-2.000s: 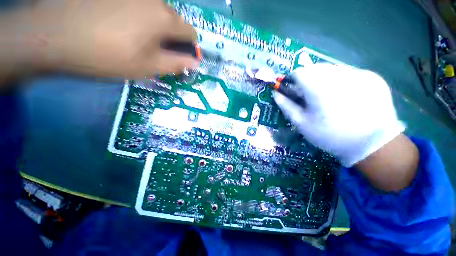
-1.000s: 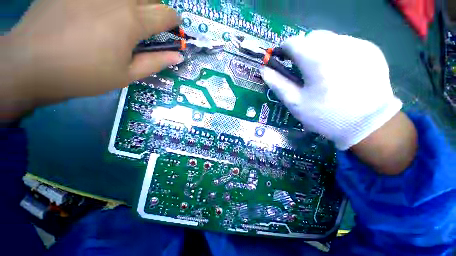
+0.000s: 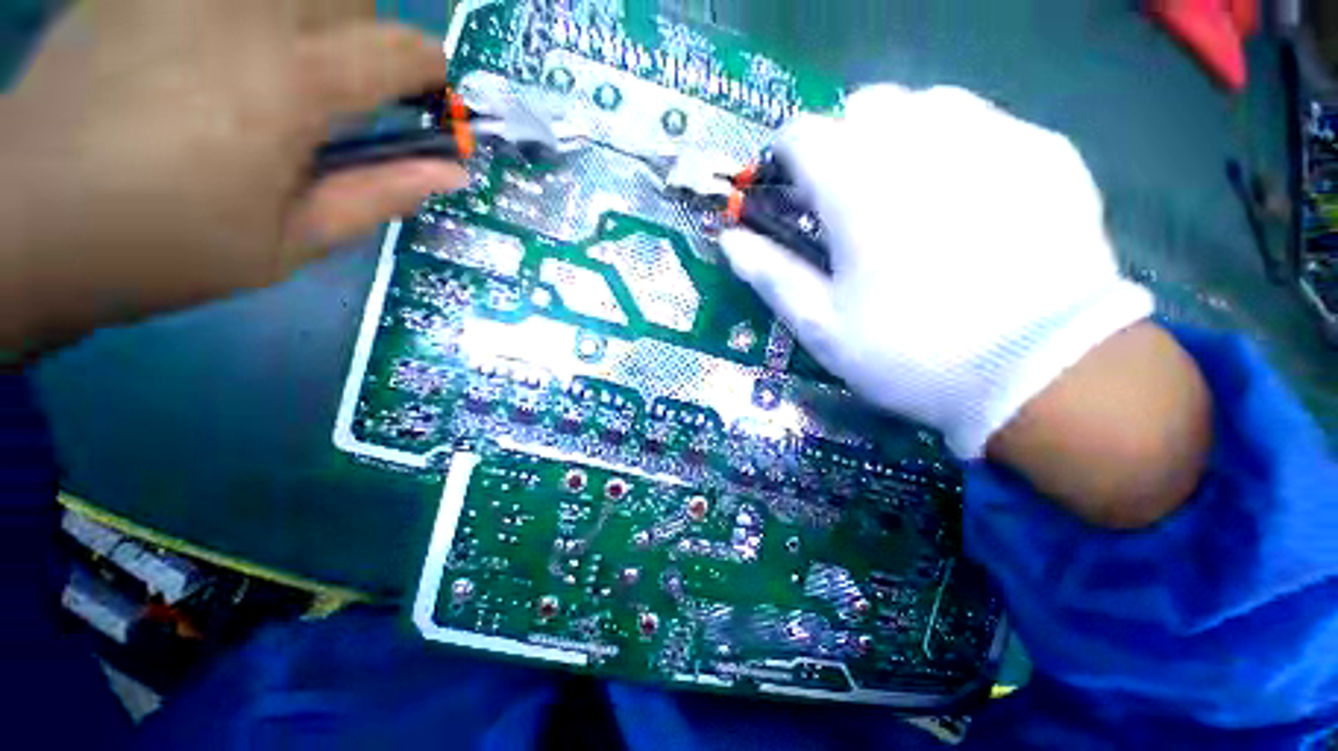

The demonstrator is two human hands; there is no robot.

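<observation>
A large green printed circuit board [image 3: 660,543] with silvery solder areas and a white border lies solder side up in front of me. My bare left hand [image 3: 220,162] holds diagonal cutters [image 3: 459,123] over the board's upper left; the silver jaws point right. My gloved right hand [image 3: 954,250] holds second diagonal cutters [image 3: 743,192] over the upper middle, jaws pointing left. The two pairs of jaws are apart, with board surface between them. Whether the right jaws touch the board, I cannot tell. The glove hides the board's upper right part.
The green mat [image 3: 220,426] has a yellow-taped edge [image 3: 206,550] at lower left, with grey and black items [image 3: 132,572] below it. A red object [image 3: 1206,37] lies at upper right. A thin black-handled item [image 3: 1255,213] and another green board [image 3: 1319,191] are at far right.
Both hands with their cutters have moved left from one second ago, and the gap between the two pairs of jaws has widened. The board sits slightly further right in view.
</observation>
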